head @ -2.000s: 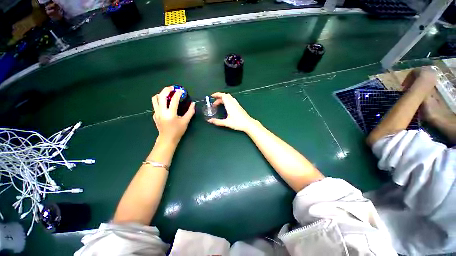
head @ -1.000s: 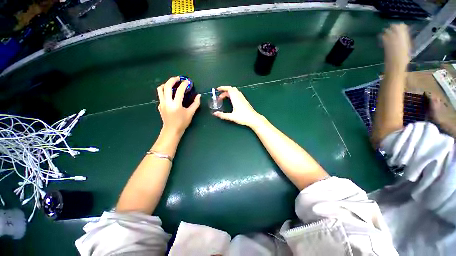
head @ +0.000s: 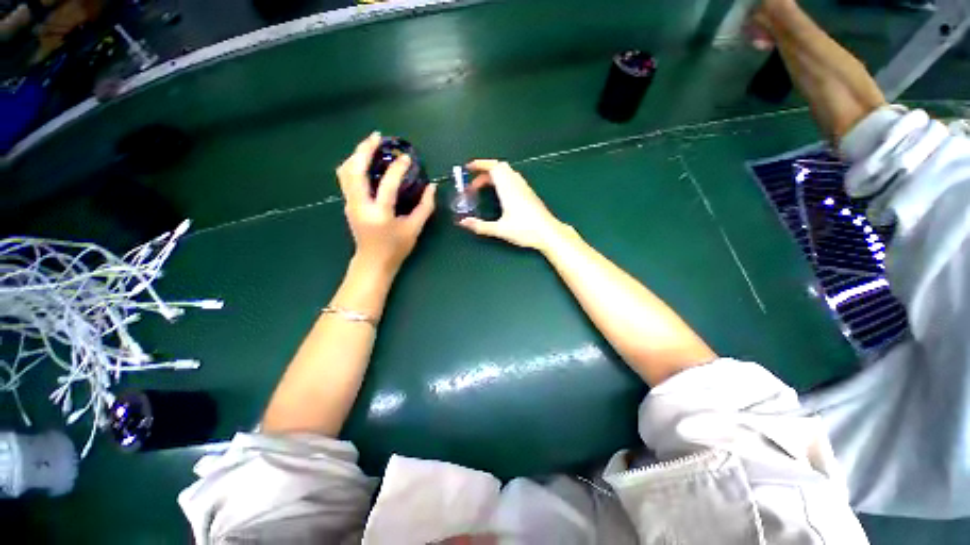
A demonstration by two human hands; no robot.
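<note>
My left hand is closed around a black cylindrical unit that stands on the green bench. The unit's glassy round end faces up between my fingers, with no bright colour showing. My right hand holds a small clear bottle between thumb and fingers, just right of the unit. A thin white stick stands upright in the bottle. The bottle and the unit are apart.
White cables lie at left, above a lying black unit and a white tub. Another black unit stands beyond my right hand. At right, a neighbour's arm reaches across near a dark grid mat. A pale rail borders the far edge.
The coloured light on the unit in my left hand no longer shows. The far black units now appear further right and higher. The neighbour's arm has moved from the mat towards a far unit.
</note>
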